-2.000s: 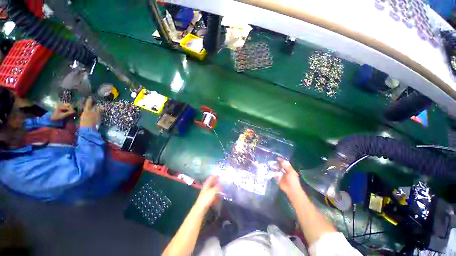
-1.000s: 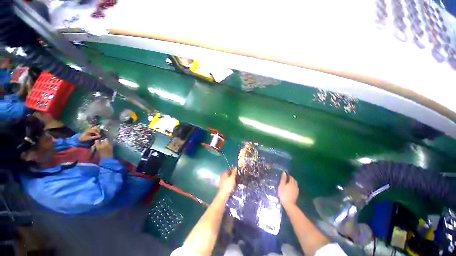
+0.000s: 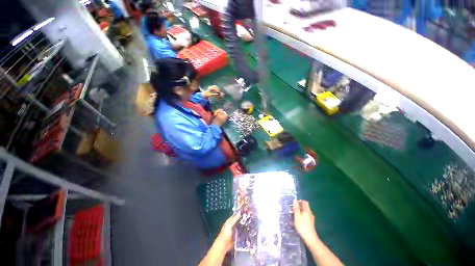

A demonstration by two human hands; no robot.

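I hold a clear plastic tray (image 3: 268, 221) in front of me, one hand at each long side. Strong glare covers its middle. Small coppery and silver components (image 3: 244, 205) lie along its left part. My left hand (image 3: 229, 228) grips the left edge, and my right hand (image 3: 303, 217) grips the right edge. Whether the tray touches the bench cannot be told.
A seated worker in blue (image 3: 187, 132) is at the left with a silver parts heap (image 3: 244, 122). A solder spool (image 3: 307, 159), a yellow sponge holder (image 3: 271, 125) and red trays (image 3: 203, 57) are on the green bench. Shelving with red trays (image 3: 86, 234) stands far left.
The view has swung left, showing the aisle and shelving. My hands have carried the tray left, towards the seated worker's side. It was over the bench mat before.
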